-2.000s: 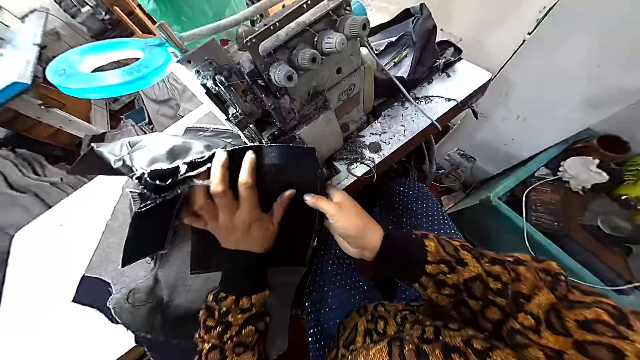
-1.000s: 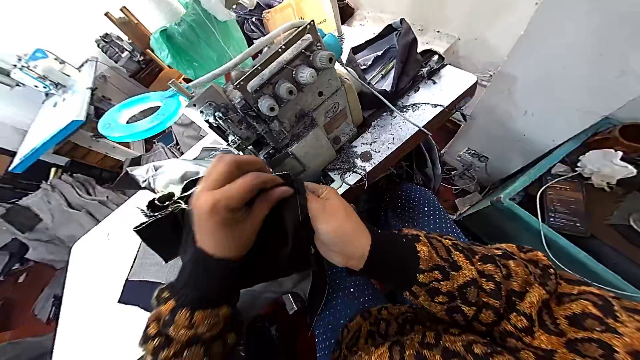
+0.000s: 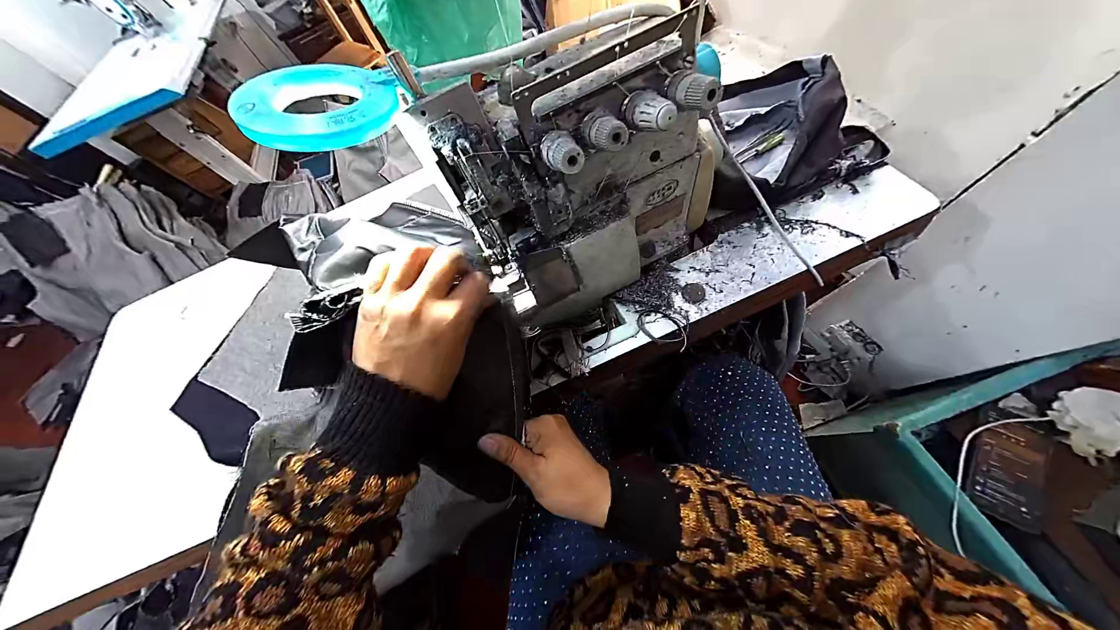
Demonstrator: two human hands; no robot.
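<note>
A lint-covered overlock sewing machine stands on the white table. Black fabric runs from its presser foot down toward my lap. My left hand presses on the upper part of this fabric, just left of the foot, its fingers bent. Lower down, my right hand pinches the fabric's right edge between thumb and fingers. Grey fabric with a shiny side lies bunched behind my left hand, and more grey cloth lies under the black piece. The needle area is partly hidden.
A translucent blue ring juts out left of the machine. Dark fabric lies behind it on the table, with thread scraps and lint nearby. Grey garment pieces are piled at left. A green-edged bin stands at lower right.
A second ago both hands held the black fabric close together, in front of the machine. Now its upper end is at the presser foot, and my right hand is lower along the edge.
</note>
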